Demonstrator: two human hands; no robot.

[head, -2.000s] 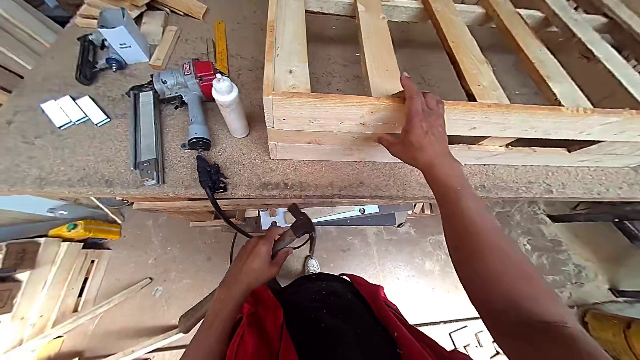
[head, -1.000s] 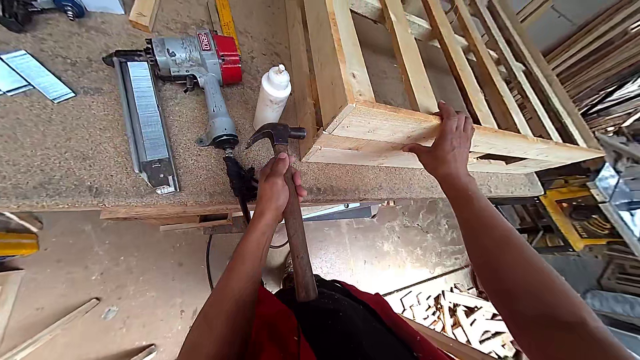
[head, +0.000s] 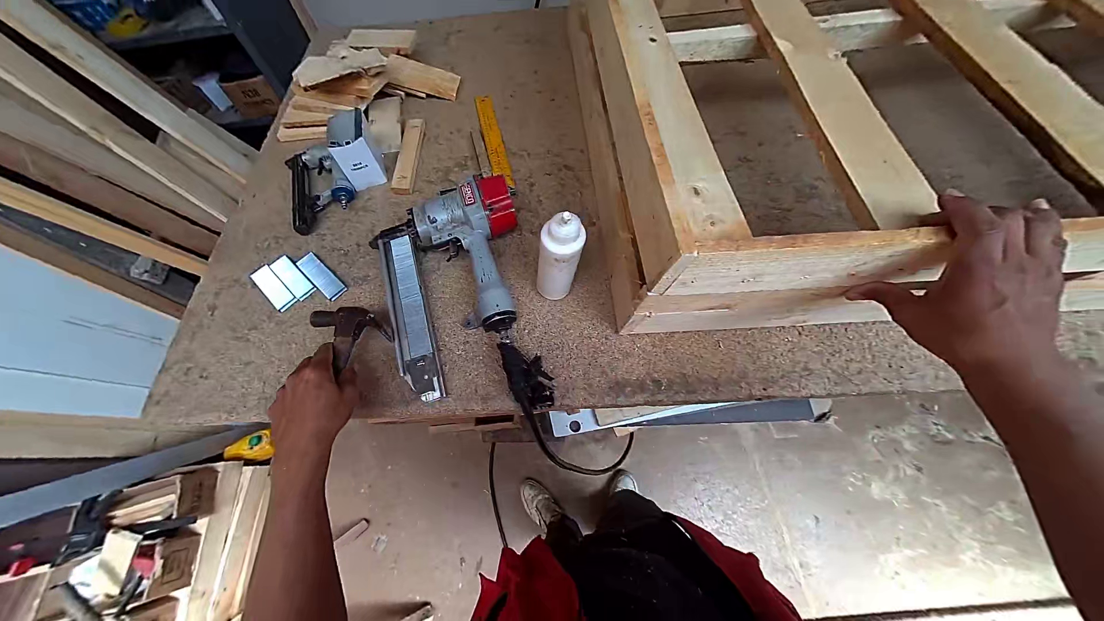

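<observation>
My left hand [head: 314, 395] grips a claw hammer [head: 347, 326] near its head, at the bench's front left edge. The head lies beside the magazine of a pneumatic nail gun [head: 483, 267], whose hose hangs over the edge. On the slatted wooden frame [head: 776, 272] at the right, my right hand [head: 992, 285] rests with fingers over the top edge and thumb against the front board. A white squeeze bottle [head: 561, 256] stands between nail gun and frame. Strips of staples or brads [head: 297, 279] lie left of the gun, below a smaller air nailer [head: 319, 185].
Wood offcuts [head: 371, 73] are piled at the back of the bench [head: 535, 362], near a yellow ruler [head: 493, 142]. Long boards [head: 103, 129] lean at the left. A handsaw [head: 129, 470] and a crate of tools [head: 164, 526] are at the lower left.
My left hand has carried the hammer left, from beside the bottle to the left of the nail gun. My right hand stays on the wooden frame. The view has shifted to the left.
</observation>
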